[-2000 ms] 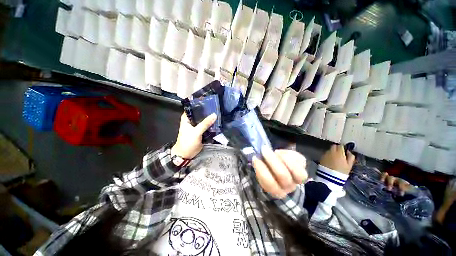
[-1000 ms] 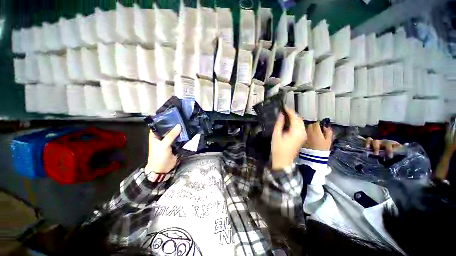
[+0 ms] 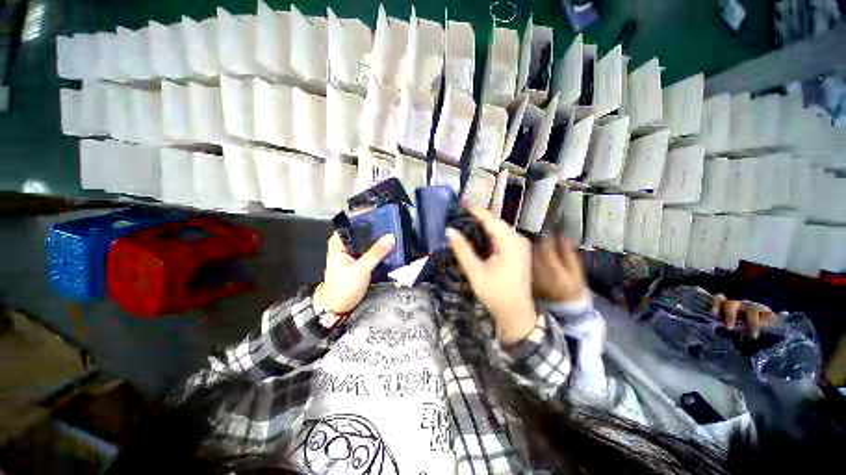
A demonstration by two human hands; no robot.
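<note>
My left hand (image 3: 348, 271) holds several dark packaged products (image 3: 378, 223) in front of my chest, at the near edge of the carton rows. My right hand (image 3: 501, 269) is beside it and grips a dark glossy product (image 3: 433, 219), its fingers around the lower right part. A small white insert (image 3: 409, 271) sticks out below the products between my hands. White cartons (image 3: 306, 125) stand open in about three long rows, flaps raised. Some cartons right of centre show dark contents (image 3: 513, 199).
The green bench top (image 3: 482, 11) shows behind the cartons. A blue stool (image 3: 79, 255) and a red stool (image 3: 176, 264) are at the left. Close on my right, another person's hand (image 3: 559, 271) is near the cartons; a clear bag (image 3: 682, 311) lies farther right.
My right hand has moved from the carton edge in toward my left hand, now with a blue-looking product. The neighbour's near hand has moved and blurs. The view has shifted.
</note>
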